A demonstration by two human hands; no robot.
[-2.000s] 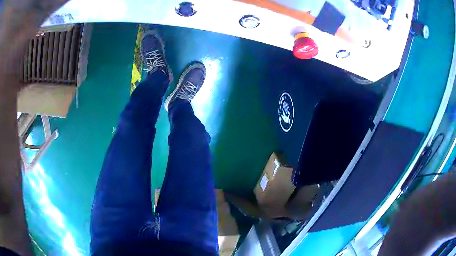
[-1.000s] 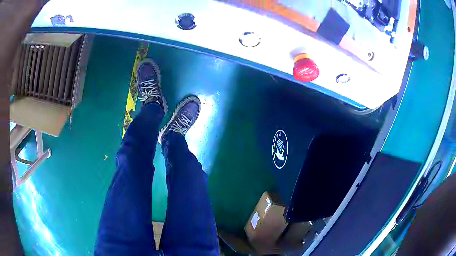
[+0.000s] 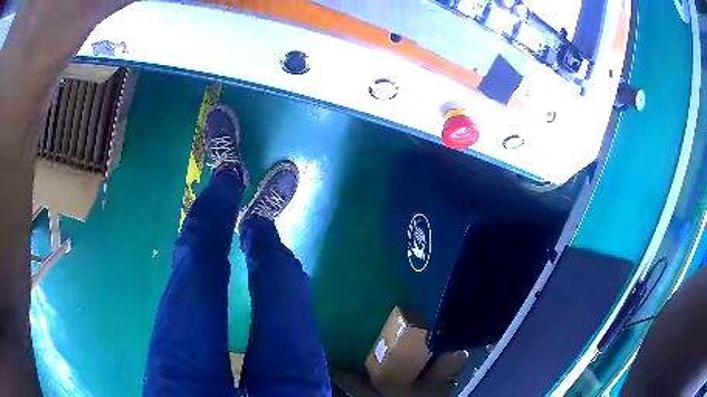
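Observation:
My left and right hands are out of the picture. A blurred forearm runs up the left edge to the top left, and another blurred arm is cut off at the lower right edge. In front lies the white rail of a fixture (image 3: 194,48) with an orange strip (image 3: 349,25). On it at the top right is part of what looks like an open laptop (image 3: 515,25), with small silver and dark parts showing, cut off by the top edge. A small black tab (image 3: 501,79) lies on the fixture near its front.
A red emergency stop button (image 3: 460,131) stands on the rail. A green-blue bench (image 3: 647,170) with a black mat (image 3: 566,318) curves down the right. A divided carton (image 3: 77,124) is at the left. A brown box (image 3: 398,349) and a dark cabinet (image 3: 496,279) are below.
The view has shifted, so the fixture sits lower and slightly further left, and more of the laptop's inside shows. The left forearm reaches further across the top left corner.

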